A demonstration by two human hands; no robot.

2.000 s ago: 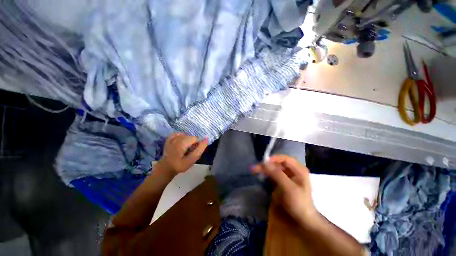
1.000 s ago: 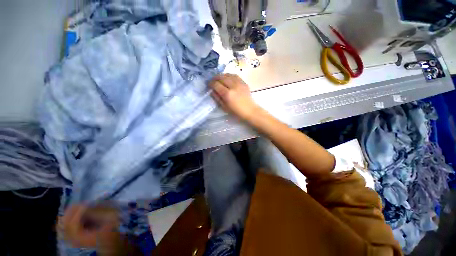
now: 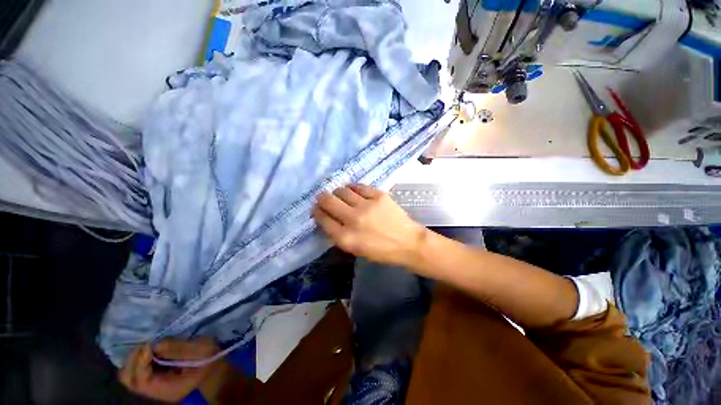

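Observation:
The pale blue garment piece (image 3: 261, 134) lies left of the needle, its long edge (image 3: 285, 217) stretched diagonally from the presser foot area to the lower left. My left hand (image 3: 170, 368) grips the lower left end of this edge, with a thin pale lilac tape (image 3: 229, 348) looping from it. My right hand (image 3: 368, 221) lies on the stretched edge midway, fingers bent over the cloth. The sewing machine needle area (image 3: 458, 107) is at the far end of the edge.
Scissors with yellow and red handles (image 3: 613, 138) lie on the machine bed at right. A bundle of pale ties (image 3: 71, 150) is at far left. A ruler strip (image 3: 553, 202) runs along the table front. A crumpled blue heap (image 3: 672, 293) is at lower right. White card (image 3: 292, 332) is at lap level.
My right hand has moved from holding the tape, to near the needle, then down along the edge. My left hand has moved to the lower left, and the edge is now pulled long and straight.

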